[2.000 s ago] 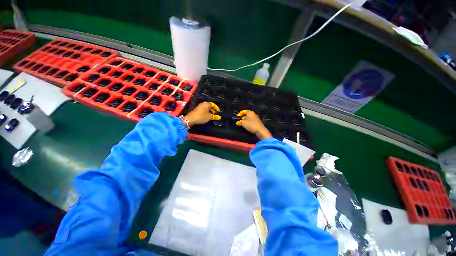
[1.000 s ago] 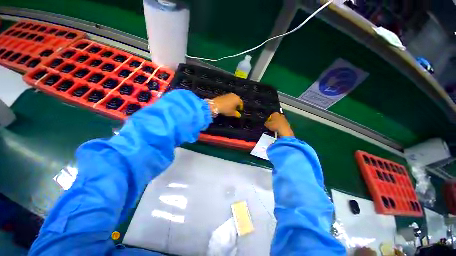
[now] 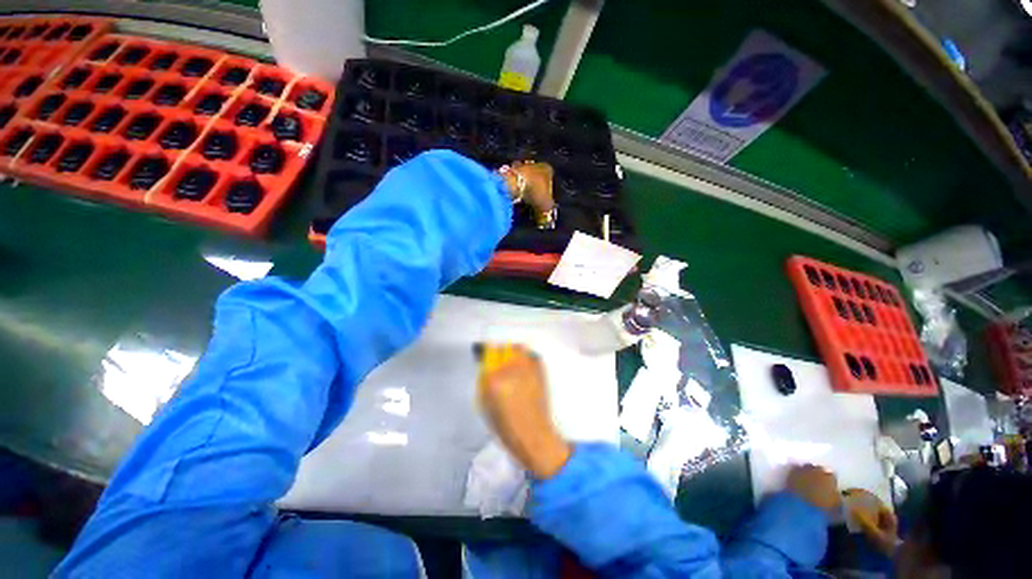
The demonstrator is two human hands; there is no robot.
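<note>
My left hand [image 3: 534, 195] is over the right part of the black foam tray [image 3: 328, 204], fingers pointing down; my fingertips and anything under them are hard to see. The tray's pockets hold dark, glossy smartwatch bodies. My right hand [image 3: 515, 402], with yellow finger cots, is over the white foam sheet [image 3: 362, 486]. It is blurred, closed on a small dark thing at the fingertips that looks like a smartwatch body. A crumpled white wipe [image 3: 495, 481] lies below it near the bench edge.
Red trays [image 3: 255, 215] with black parts stand at the left. A paper tag [image 3: 594, 265] lies at the foam tray's front edge. A solvent dispenser bottle [image 3: 639, 317], wipes and clear plastic lie right of the sheet. Another person's hands [image 3: 815, 486] work at the lower right, near another red tray [image 3: 837, 328].
My right hand has left the foam tray's right side and moved down over the sheet. My left hand stays over the tray. The view has shifted; the yellow pad no longer shows clearly.
</note>
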